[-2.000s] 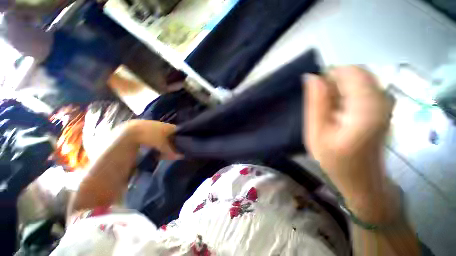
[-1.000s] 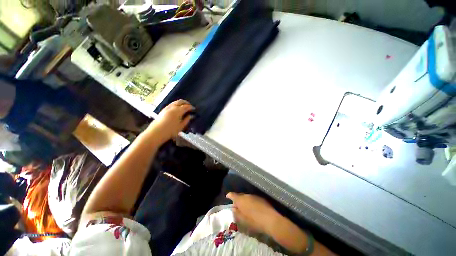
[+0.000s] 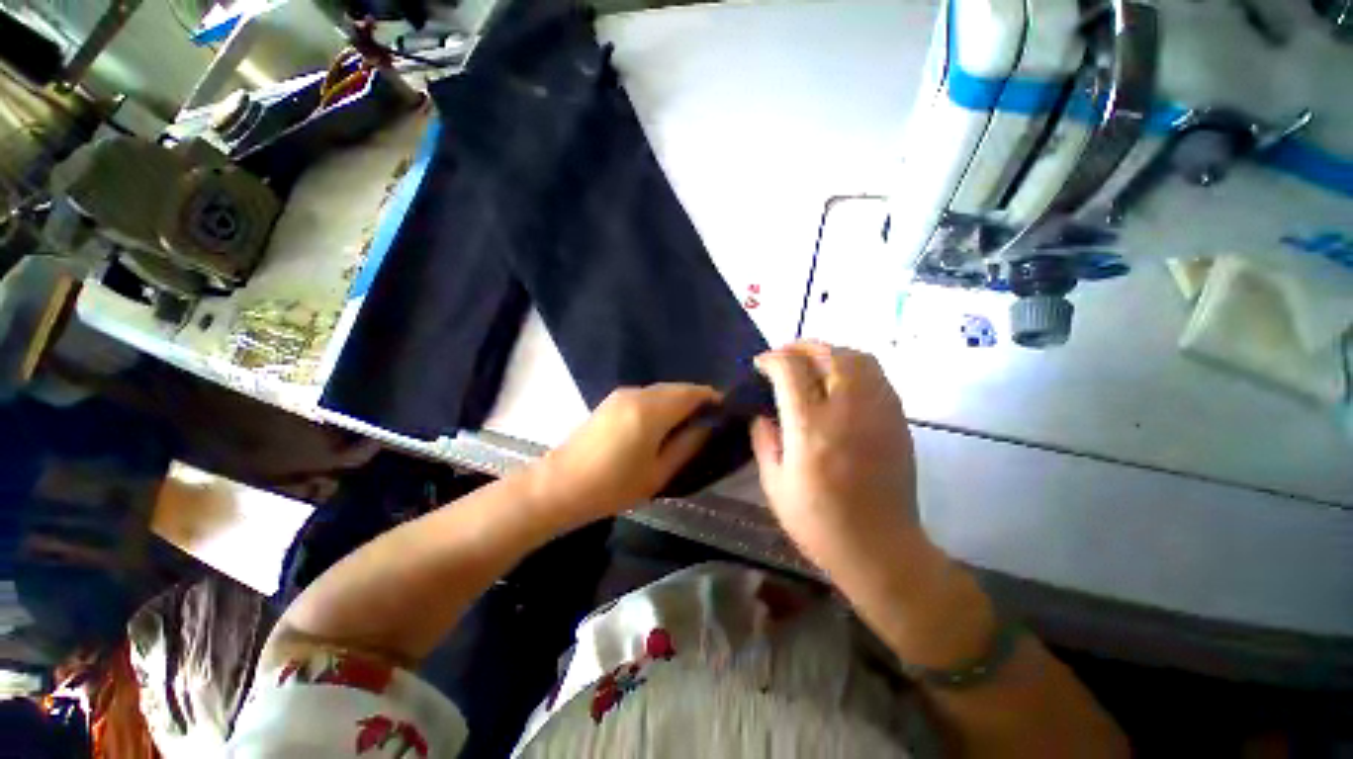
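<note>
A long dark navy garment panel [image 3: 608, 252] lies slantwise over the white tabletop, its near end at the front edge. My left hand [image 3: 646, 438] grips the near end of this panel. My right hand [image 3: 831, 438] pinches the same end just to the right, fingers close to my left hand. The fingers partly hide the held end. A second dark panel [image 3: 423, 304] lies flat beneath and to the left. The needle area of the white machine head [image 3: 1024, 148] is right of my hands, not touched by them.
Folded cream pieces [image 3: 1261, 329] lie on the bed at the right. The grey knurled dial [image 3: 1042, 315] sits low on the head. Another machine [image 3: 171, 215] stands at the left. The ribbed front edge [image 3: 727, 527] runs below my hands. Dark cloth hangs below the table.
A dark panel now lies across the one on the table. My right hand has come up from my lap onto its end; my left hand has moved right and holds it too. The view has shifted right.
</note>
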